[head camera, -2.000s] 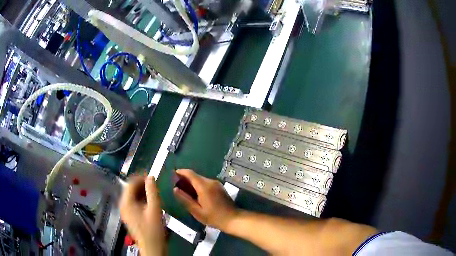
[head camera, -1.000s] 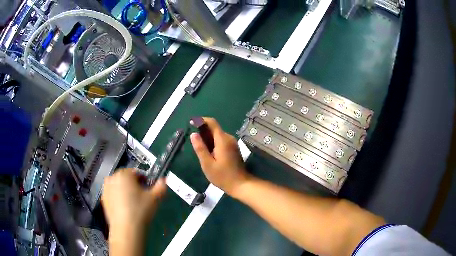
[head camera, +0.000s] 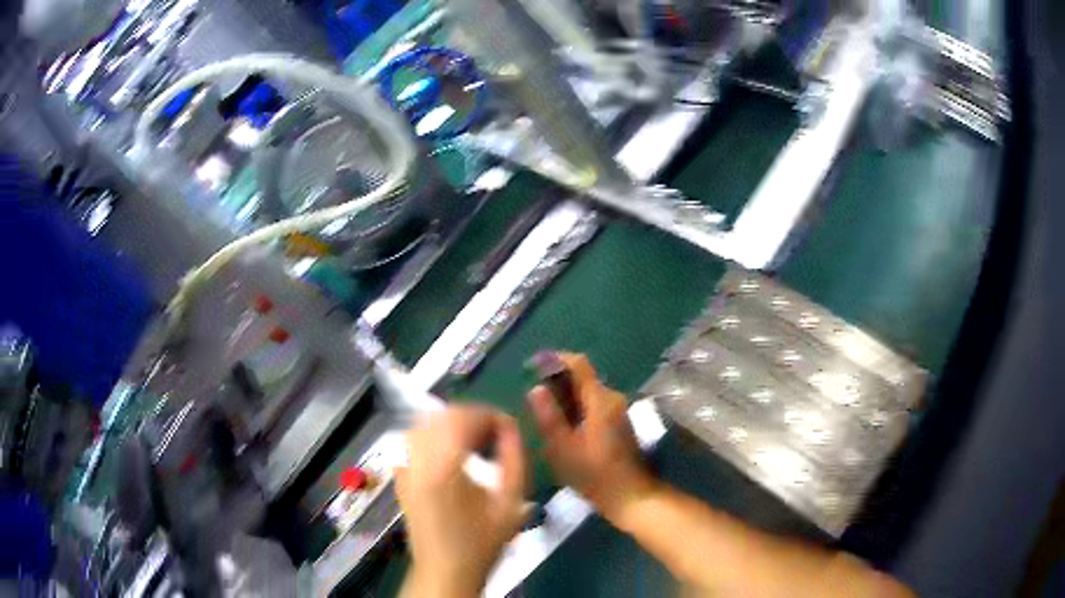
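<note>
The frame is blurred. My right hand (head camera: 598, 444) holds a dark reddish-brown block (head camera: 565, 395) between thumb and fingers, over the green surface. My left hand (head camera: 458, 485) is to its left, fingers curled with a gap to the thumb; I see nothing in it. Several grey panels with rows of round marks (head camera: 806, 403) lie side by side to the right of my right hand. A narrow marked bar (head camera: 520, 298) lies along the white rail, beyond my hands; blur hides whether it is one bar or two.
A white frame (head camera: 777, 210) crosses the green surface (head camera: 631, 286) beyond the panels. A machine with red buttons (head camera: 278, 335) stands at the left, with a pale hose (head camera: 251, 240) looping above it. A red button (head camera: 353, 478) is close left of my left hand. More bars (head camera: 958, 76) lie at the top right.
The view has shifted, so the scene sits lower and further right. The bar my left hand held a second ago no longer shows in it. My right hand still holds the brown block.
</note>
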